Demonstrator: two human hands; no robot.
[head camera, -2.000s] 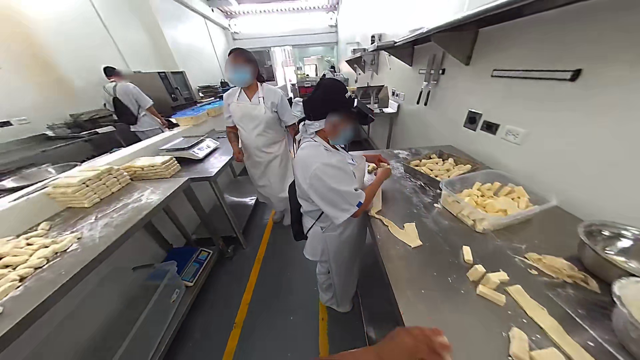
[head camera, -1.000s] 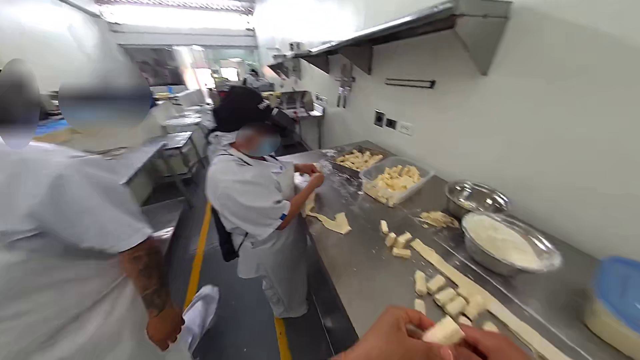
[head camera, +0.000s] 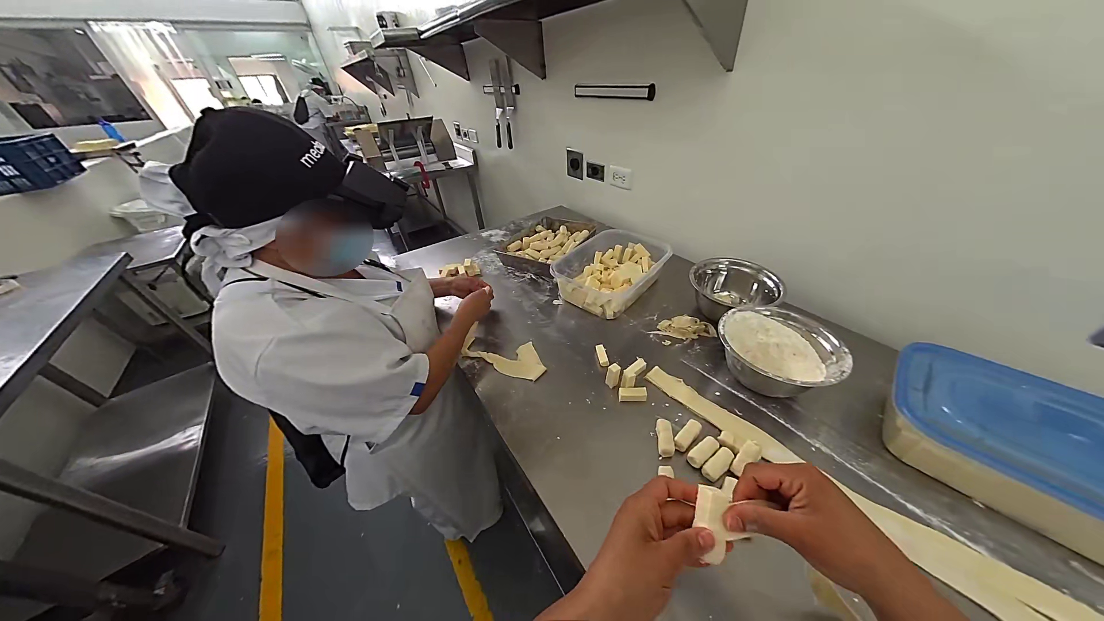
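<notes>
Both my hands hold one pale stick, apparently cheese, with dough around it, over the steel counter. My left hand grips the stick from the left, and my right hand pinches the dough at its right side. Just beyond my fingers lie several dough-wrapped pieces. Farther off are several bare sticks. A long dough strip runs diagonally along the counter and passes behind my right hand. Dough scraps lie beside a metal bowl of flour.
A co-worker stands at the counter's left edge, hands near a dough piece. Against the wall are a plastic tub of sticks, a metal tray of pieces, an empty steel bowl and a blue-lidded container.
The view has turned right and come nearer the counter. Only one hand showed two seconds ago; now both are in view on the stick. The standing person at the left has left the view.
</notes>
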